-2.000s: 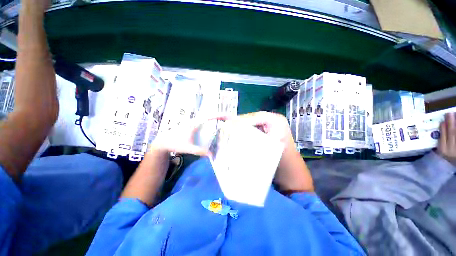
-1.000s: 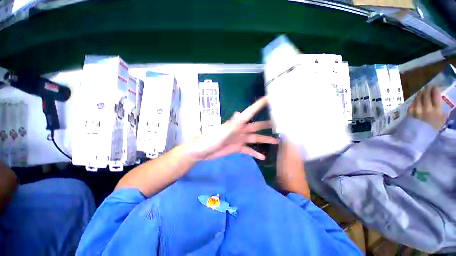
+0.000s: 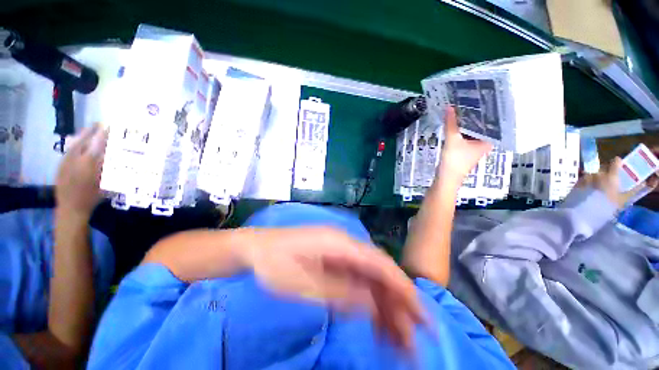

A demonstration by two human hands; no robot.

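Note:
My right hand (image 3: 461, 148) holds a white retail box (image 3: 536, 101) above the right-hand row, its thumb against the dark printed side; its far fingers are hidden. The box is tilted. My left hand (image 3: 339, 274) is blurred in front of my chest, with nothing visible in it and its fingers partly apart. White boxes (image 3: 148, 119) stand side by side at the left, hang tabs towards me. More boxes (image 3: 419, 155) stand under the held box. A single slim box (image 3: 312, 144) lies between the rows.
A black heat gun (image 3: 65, 79) lies at far left; another (image 3: 405, 114) sits beside the right-hand boxes, its cord hanging towards me. A person's hand (image 3: 78, 170) touches the left-hand boxes. A person in grey (image 3: 549, 267) holds a small box at right. Brown cardboard (image 3: 585, 25) lies at upper right.
Since a second ago, the held box has moved up and right, turning its printed side into view. My left hand has dropped towards my chest. The left neighbour's hand has reached the left-hand boxes.

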